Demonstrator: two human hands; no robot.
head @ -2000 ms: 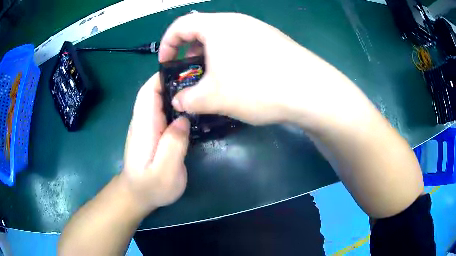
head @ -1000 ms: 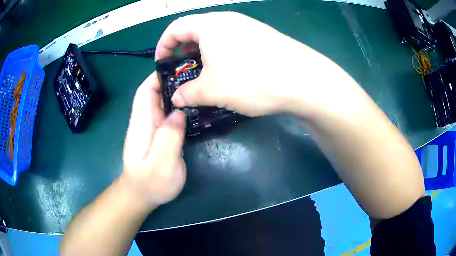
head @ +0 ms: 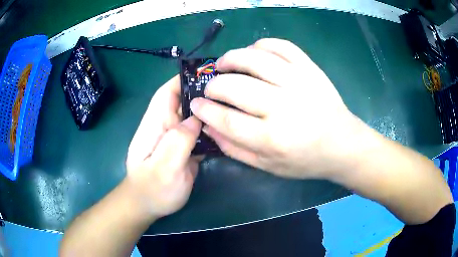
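Note:
A black rear housing [head: 200, 86] with a dark circuit board and small coloured wires [head: 206, 69] at its top is held above the green mat. My left hand [head: 163, 150] grips its left edge, with the thumb on the board. My right hand [head: 266, 105] lies over the right part, with its fingers on the board. Much of the unit is hidden under my right hand. A black lead cable [head: 203, 41] leaves its top and ends in a round connector. Whether the right fingers pinch a small part cannot be seen.
A second housing with its board showing [head: 82, 83] lies at left, its cable running right to a round connector [head: 173, 51]. A blue basket [head: 37, 95] of rubber bands is at far left. Dark stacked units [head: 448, 113] and loose bands [head: 431, 79] are at far right.
My right hand has moved down and right, off the top of the unit, and its fingers now lie across the board. The lead cable and its connector have come into view.

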